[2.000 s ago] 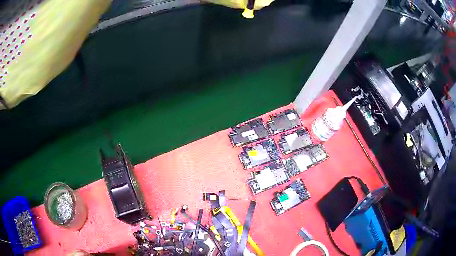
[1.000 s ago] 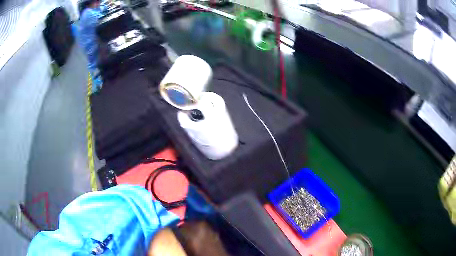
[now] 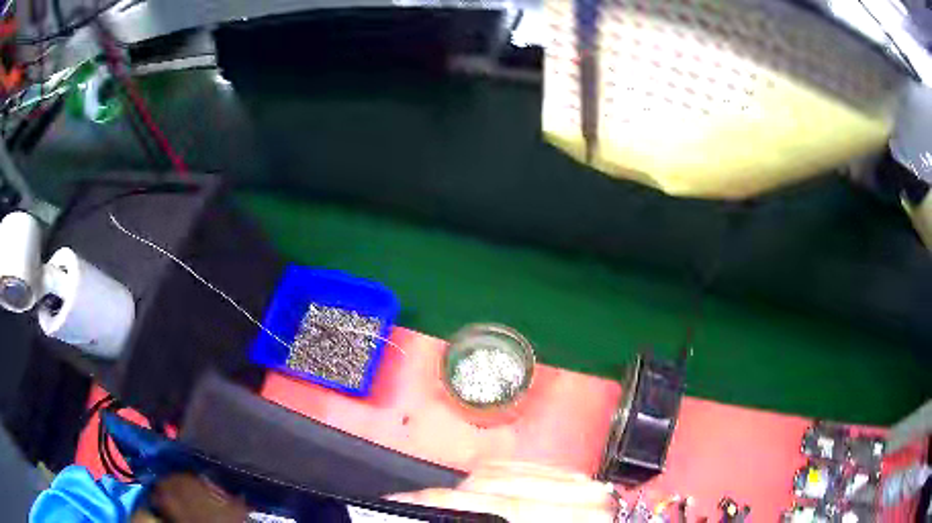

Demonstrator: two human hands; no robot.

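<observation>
A thin, dark glossy slab [image 3: 358, 505], possibly a panel, runs edge-on along the bottom edge beside a dull black foam pad [image 3: 296, 439]. My left hand [image 3: 194, 501] is dark and blurred at the bottom left, at the slab's left part beside a blue sleeve [image 3: 87, 498]. My right hand [image 3: 531, 492] is bright and blurred at the slab's right end, cut off by the bottom edge. The fingertips of both hands are unclear, so their grip cannot be told.
A blue bin [image 3: 380, 306] of small metal parts and a glass dish [image 3: 488, 400] of whiter parts stand on the red mat [image 3: 562, 398]. A black fan [image 3: 646, 419] stands to their right, circuit boards [image 3: 818, 480] beyond. White rolls [image 3: 92, 306] and a black foam block [image 3: 220, 240] are left.
The view has swung right from the rolls and aisle back to the bin, dish and fan. My right hand has come into view at the bottom; the slab's long edge now shows.
</observation>
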